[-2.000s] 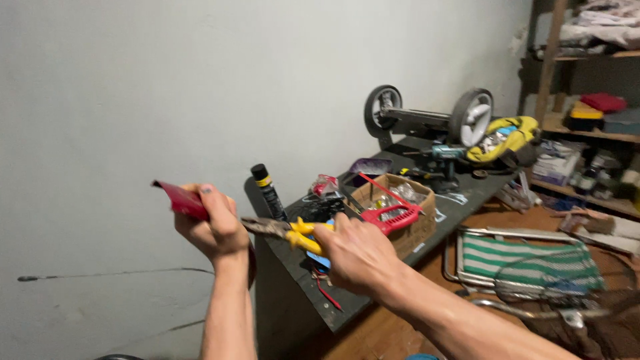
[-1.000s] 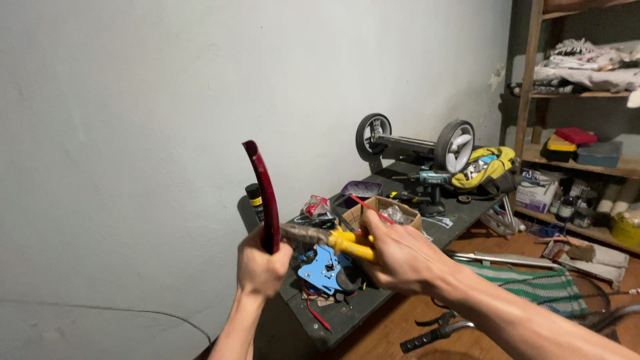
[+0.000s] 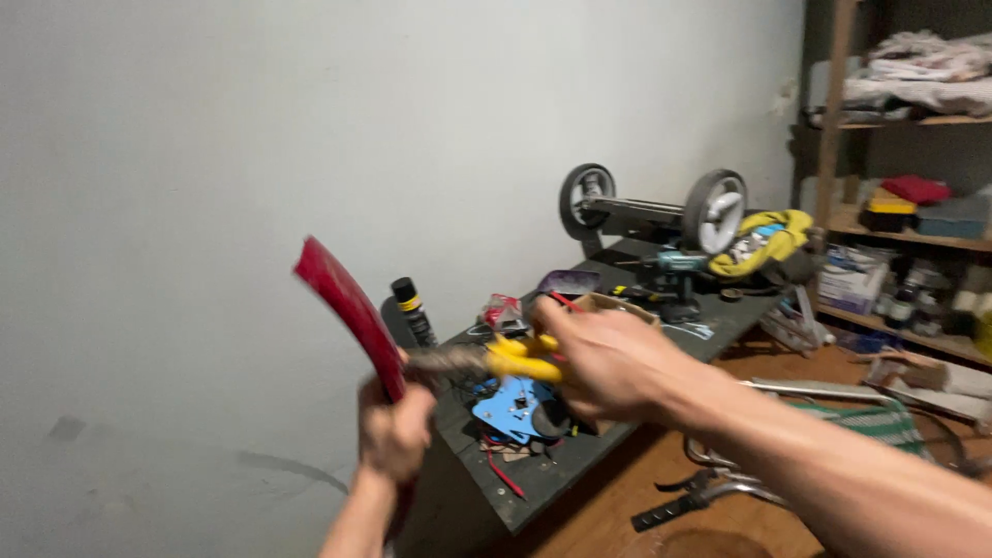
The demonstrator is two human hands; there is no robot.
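Observation:
My left hand is closed around a curved, glossy dark red strip, perhaps a bicycle fender; its upper end points up and left, and part of it shows below the hand. My right hand grips the yellow handles of pliers. The metal jaws point left and meet the red strip's edge just above my left hand; blur hides whether they are closed on it. Behind and below the pliers, a blue flat part lies on the dark table.
The dark table carries a spray can, a cardboard box, a cordless drill, a wheeled axle frame and a yellow bag. A handlebar grip and a green-striped folding chair are at lower right. Shelves stand behind.
The red strip, upright a second ago, now leans to the left at its top. The pliers stay at the strip, with my right hand still on their handles.

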